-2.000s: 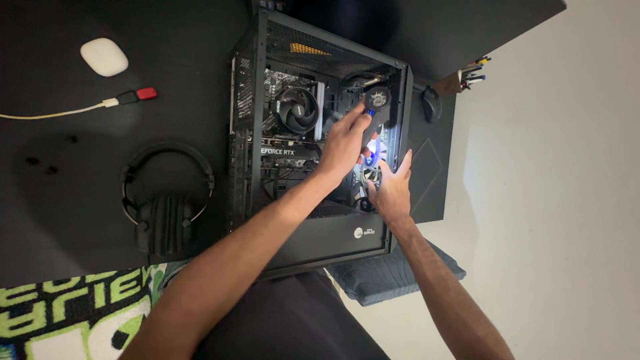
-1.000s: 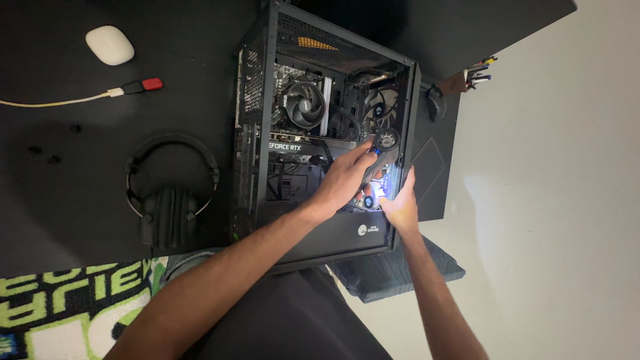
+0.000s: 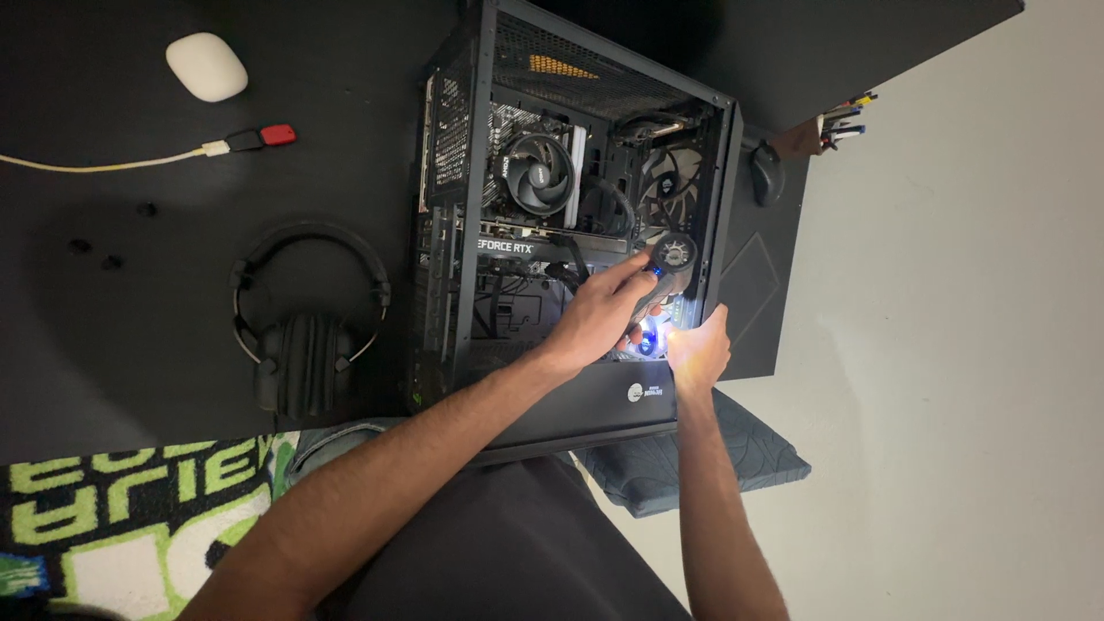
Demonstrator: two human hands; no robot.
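Observation:
An open black computer case (image 3: 561, 405) stands with its inside showing, a round processor cooler (image 3: 540, 174) in its upper half and a graphics card (image 3: 552, 248) below. My left hand (image 3: 604, 306) is closed around a dark handheld electric device (image 3: 676, 253), seemingly an air duster, with a round vented end and small blue lights. Its far end is mostly hidden by my hand, near a brightly lit lower case fan (image 3: 647, 338). My right hand (image 3: 700, 349) grips the frame at the case's right edge beside that fan, its inner fingers washed out by the light. Another case fan (image 3: 668, 184) sits higher up.
Headphones (image 3: 304, 354), a white mouse (image 3: 207, 66), a cable with a red-tipped adapter (image 3: 278, 134) and several small dark pieces (image 3: 112, 262) lie left on the black desk. A dark mouse (image 3: 767, 174) and a pen holder (image 3: 802, 138) are at right; a dark cushion (image 3: 733, 457) is below.
The left hand has moved the device down inside the case, from beside the upper fan to the lower one. The right hand's fingers, spread two seconds ago, are now drawn in around the frame.

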